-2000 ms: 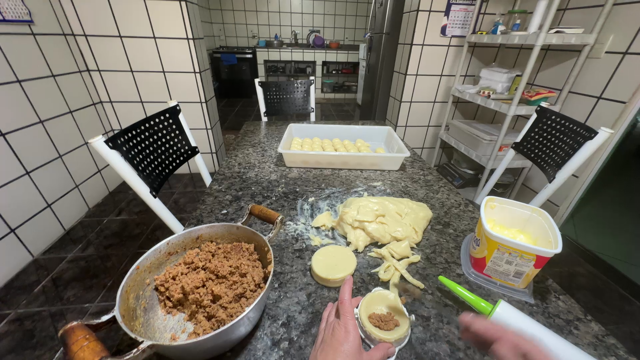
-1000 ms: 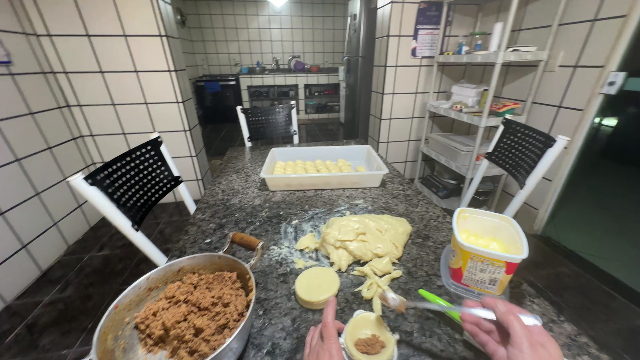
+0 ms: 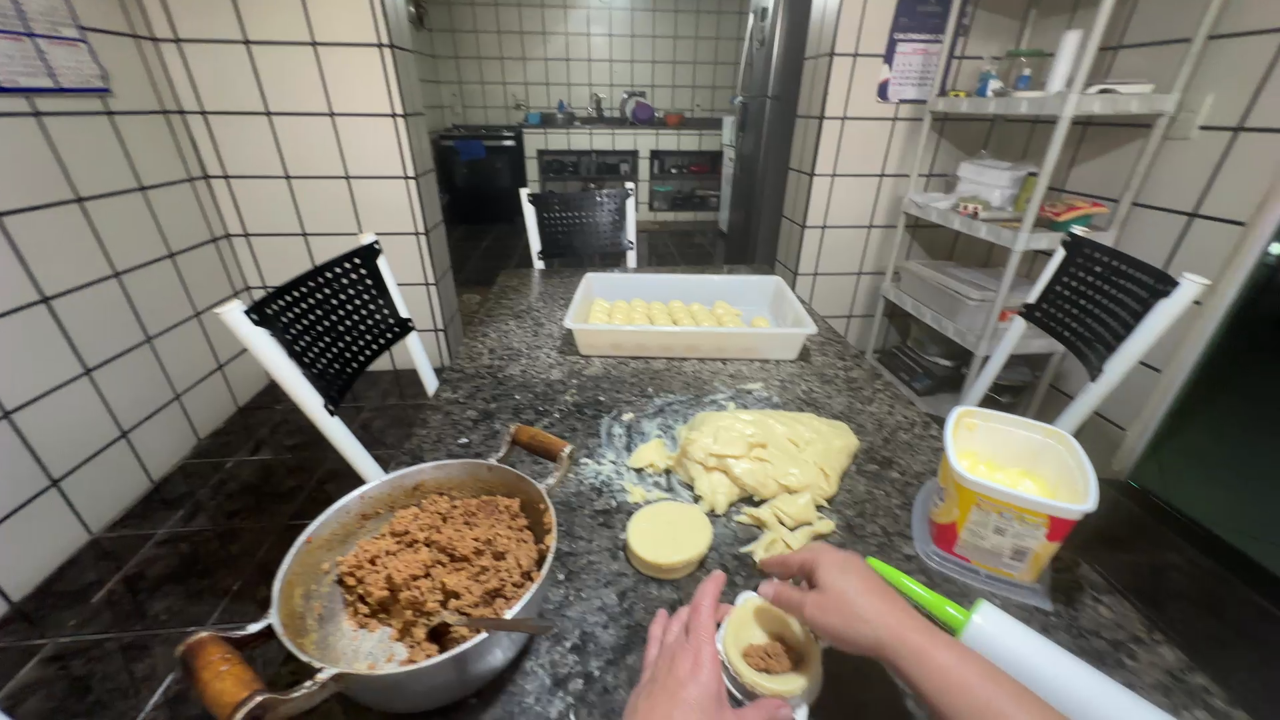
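Note:
A small round mould lined with dough stands near the table's front edge, with browned ground filling at its bottom. My left hand rests against its left side. My right hand touches the rim of the dough at the upper right, fingers bent. Dough discs, apparently stacked, lie just behind my left hand. Beyond them are a large lump of dough and torn dough scraps. An aluminium pot at the left holds more filling, with a spoon in it.
A white plastic tray with several dough pieces stands farther back on the granite table. At the right are an open yellow tub and a rolling pin with green handles. Chairs stand around the table.
My right hand has let go of the spoon, which now lies in the pot, and has come to the dough-lined mould. My left hand remains by the mould.

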